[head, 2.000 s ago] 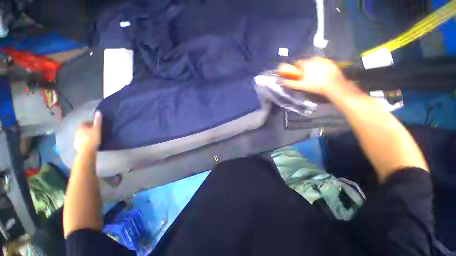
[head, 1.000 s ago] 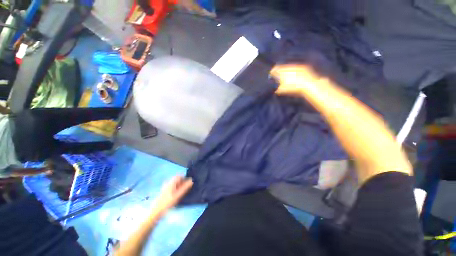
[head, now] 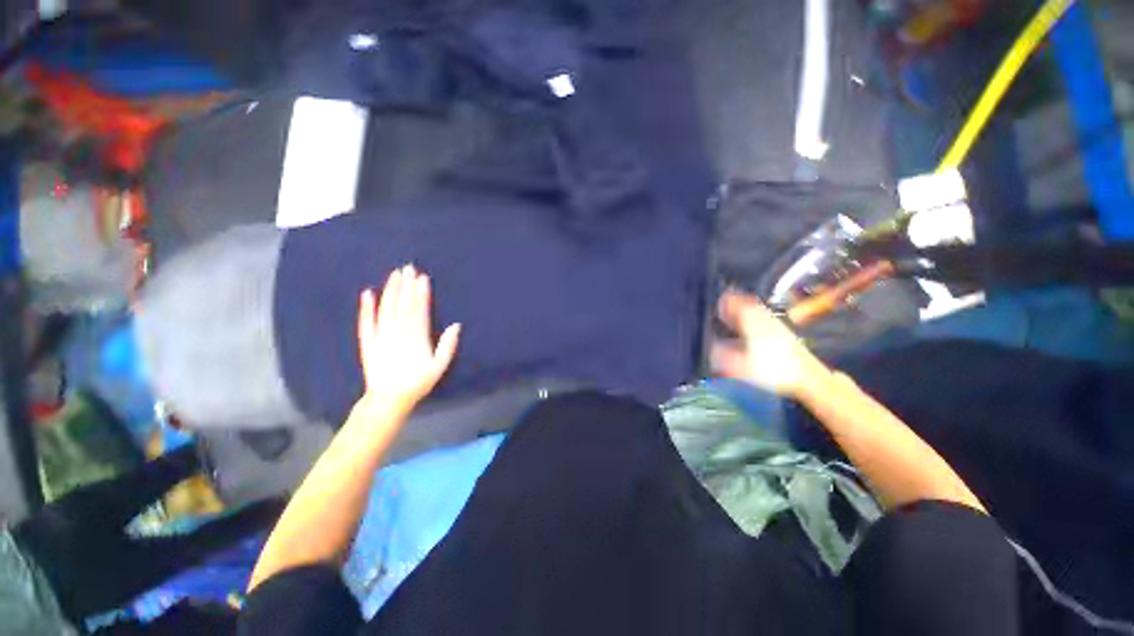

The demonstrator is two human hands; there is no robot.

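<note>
The navy garment point(head: 535, 292) lies fairly smooth over the grey padded arm point(head: 205, 329), whose rounded left end is bare. My left hand point(head: 404, 336) rests flat on the garment, fingers spread. The steam iron point(head: 815, 263), with a silver body and brown handle, sits on the dark square rest pad point(head: 761, 211) at the right. My right hand point(head: 761, 354) is just left of the iron's handle, blurred, with thumb and fingers apart and nothing seen in it. More crumpled navy cloth point(head: 497, 50) with small white tags lies behind.
A white card point(head: 321, 162) lies beyond the arm. A white strip point(head: 813, 81) runs along the table at the back right. A yellow line point(head: 1001, 81) rises at the right. Greenish cloth point(head: 746, 454) and a light blue sheet point(head: 417, 509) are below the table edge.
The view has swung back right, showing the iron. The bunched garment now lies flatter along the grey arm. My left hand has moved onto it; my right hand has left the cloth for the iron's side.
</note>
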